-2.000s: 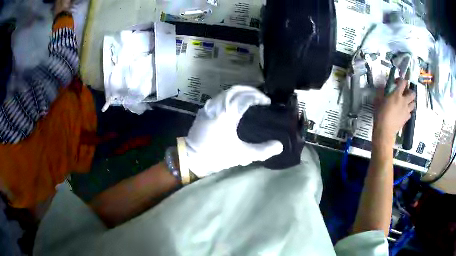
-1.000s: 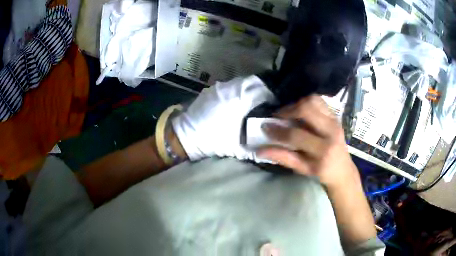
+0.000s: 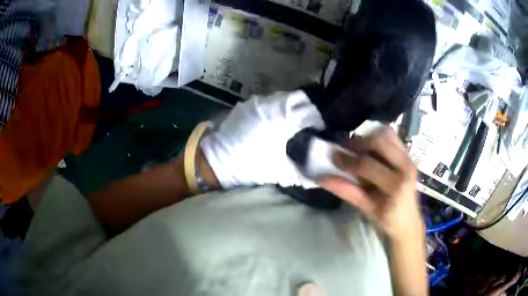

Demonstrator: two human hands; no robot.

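Note:
A black table fan [image 3: 385,63] is tilted in front of me, its rounded head at the upper middle and its base low against my body, mostly hidden by my hands. My left hand [image 3: 263,141], in a white glove, grips the base from the left. My bare right hand [image 3: 376,173] is blurred and holds a small white wad [image 3: 324,159], perhaps a cloth, against the base.
An open white carton [image 3: 194,43] with crumpled white cloths stands at the upper left. Printed sheets [image 3: 260,55] cover the bench. Clear plastic, a long dark bar [image 3: 472,156] and an orange-handled tool [image 3: 501,119] lie at the right. A person's orange clothing [image 3: 49,121] shows at the left.
My right hand has come from the tools at the right to the fan base, now with the white wad. The fan has tilted and shifted right. In the last second both hands moved only slightly.

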